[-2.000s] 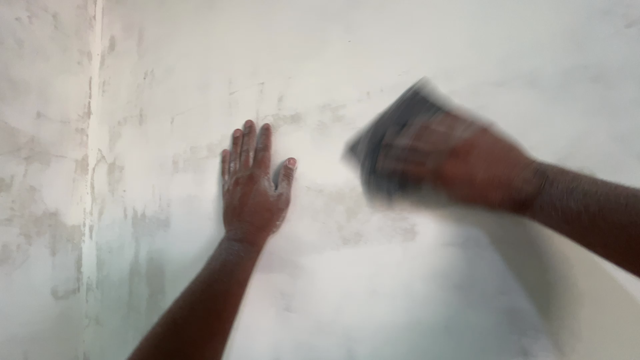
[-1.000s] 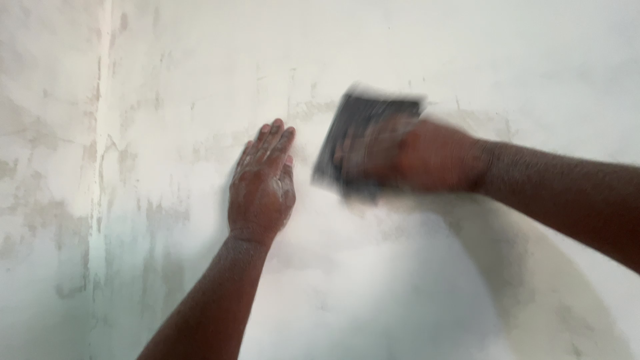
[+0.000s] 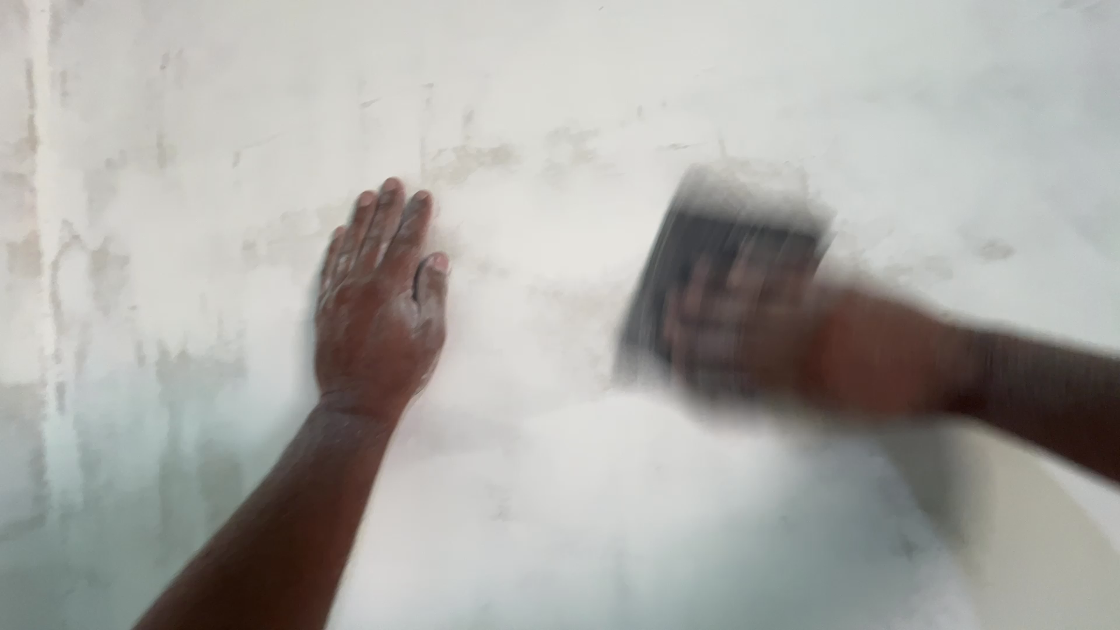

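Flat against a whitish, patchy plastered wall (image 3: 542,227) rests my left hand (image 3: 381,302), palm down, fingers pointing up and the thumb apart; it holds nothing. To its right, my right hand (image 3: 787,337) is blurred by motion. Under its fingers is a dark grey sheet of what looks like sandpaper (image 3: 726,236), pressed on the wall. The sheet's lower part is hidden by the hand, and whether a block backs it cannot be told. White dust marks the left hand.
A vertical corner or seam (image 3: 42,219) runs down the wall at the far left. Brownish stains and rough patches (image 3: 477,159) mark the plaster. A curved beige area (image 3: 1024,525) shows at the lower right, below my right forearm.
My right hand and the dark sheet have swept about over the wall and are now farther from my left hand than one second ago. The left thumb has spread from the fingers.
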